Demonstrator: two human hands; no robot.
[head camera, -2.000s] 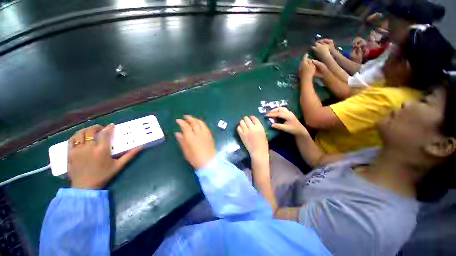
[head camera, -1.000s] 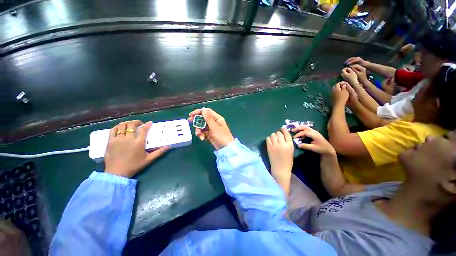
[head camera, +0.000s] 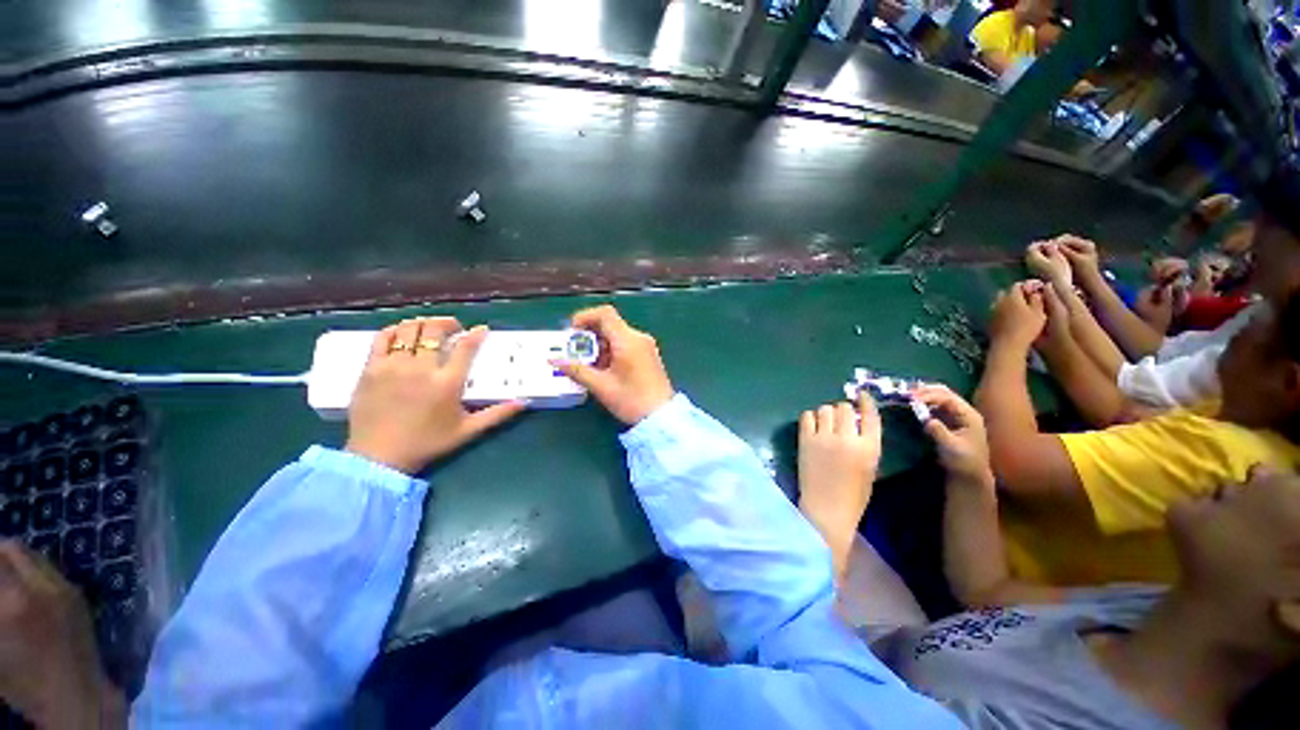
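Note:
A white power strip (head camera: 499, 367) lies on the green bench in front of me, its white cord (head camera: 186, 377) running off to the left. My left hand (head camera: 418, 392), with a ring, lies over the strip's left half and holds it. My right hand (head camera: 622, 367) pinches a small square watch module (head camera: 582, 345) with a light edge and a dark teal face at the strip's right end. The module is over the end of the strip; its underside is hidden, so I cannot tell how it touches the sockets.
Two small units, one at left (head camera: 99, 218) and one near the middle (head camera: 472, 208), lie on the dark conveyor. A blister tray (head camera: 71, 485) with dark pockets and a person's hand are at left. At right, neighbours' hands work by waiting units (head camera: 887, 385) and a green post (head camera: 984, 143).
My right hand has brought the module from beside the strip onto its right end. My left hand stays on the strip. The view has shifted, and a neighbour's right hand has lifted a small piece.

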